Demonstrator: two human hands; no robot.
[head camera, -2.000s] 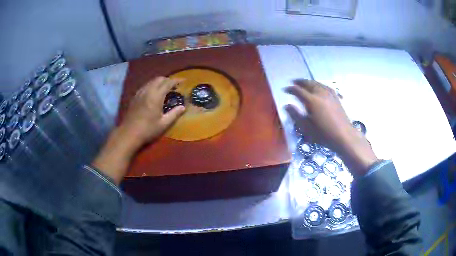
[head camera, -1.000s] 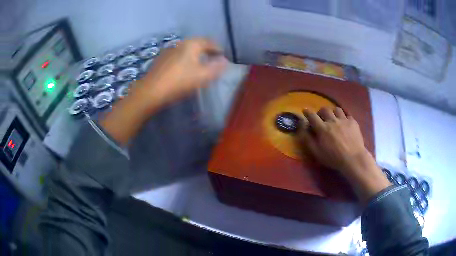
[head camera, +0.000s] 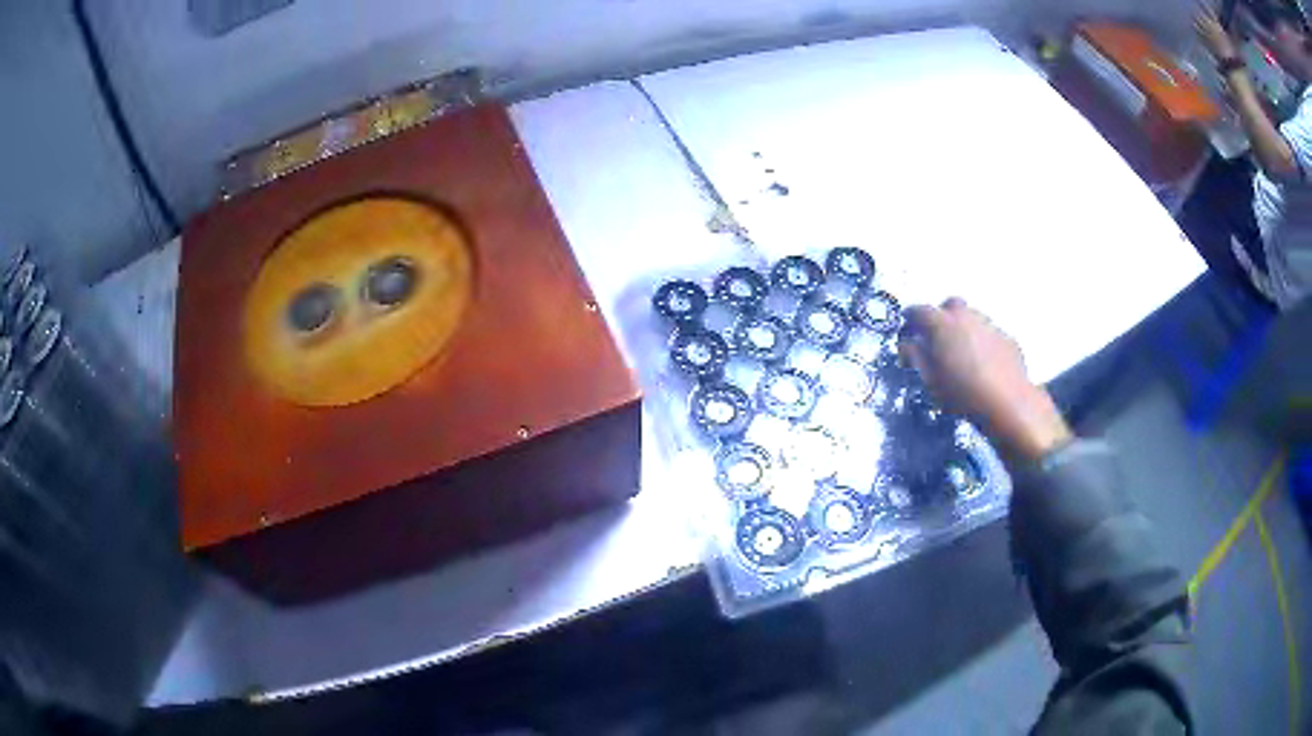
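Observation:
My right hand (head camera: 976, 367) is over the right edge of the clear blister tray (head camera: 784, 592). Its fingers are curled down beside the bearings, with dark shapes under the fingertips; whether it grips a bearing cannot be told. Rows of dark ring bearings (head camera: 770, 538) lie in the tray, some washed out by glare. The red-brown box (head camera: 432, 410) stands left of the tray. Its recessed yellow disc (head camera: 353, 352) shows two grey round spots (head camera: 389, 283) and no bearings. My left hand is out of the picture.
A tall clear stack with bearings on top (head camera: 43, 331) is cut off at the far left. A strip with yellow patches (head camera: 353, 130) lies behind the box. The white worktop (head camera: 863, 130) extends right. A person (head camera: 1281, 144) and an orange-brown box (head camera: 1151, 65) are at the far right.
The view has swung right. My right hand has moved from the yellow disc to the tray, and the bearing seen there is gone. My left hand has left the picture.

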